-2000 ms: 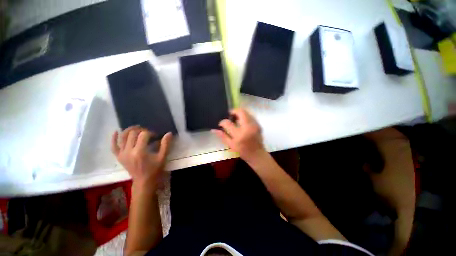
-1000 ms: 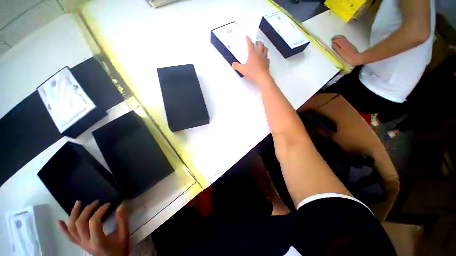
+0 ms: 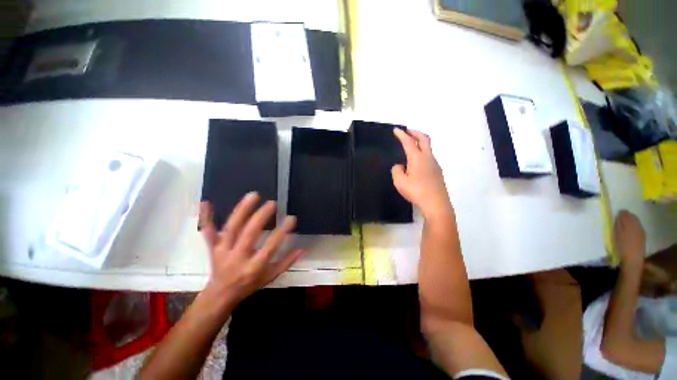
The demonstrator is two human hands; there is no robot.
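Observation:
Three black boxes lie in a row on the white table in front of me: a left one (image 3: 240, 159), a middle one (image 3: 320, 178) and a right one (image 3: 375, 174). My left hand (image 3: 249, 249) is spread, fingers apart, over the lower edge of the left box. My right hand (image 3: 417, 169) has its fingers on the upper right side of the right box, which touches or nearly touches the middle one. A white insert tray (image 3: 100, 208) lies at the left. I cannot tell whether the black boxes are bases or lids.
A filled box (image 3: 283, 67) stands on the black mat (image 3: 174, 67). Two more filled boxes (image 3: 528, 137) (image 3: 579, 157) stand at the right. Yellow packages (image 3: 657, 172) and another person's arm (image 3: 627, 289) are at the far right. A red stool (image 3: 157, 319) is below the table.
My right hand has moved from a filled box to the right black box, which now sits beside the middle one. My left hand has spread and shifted. The camera view has turned.

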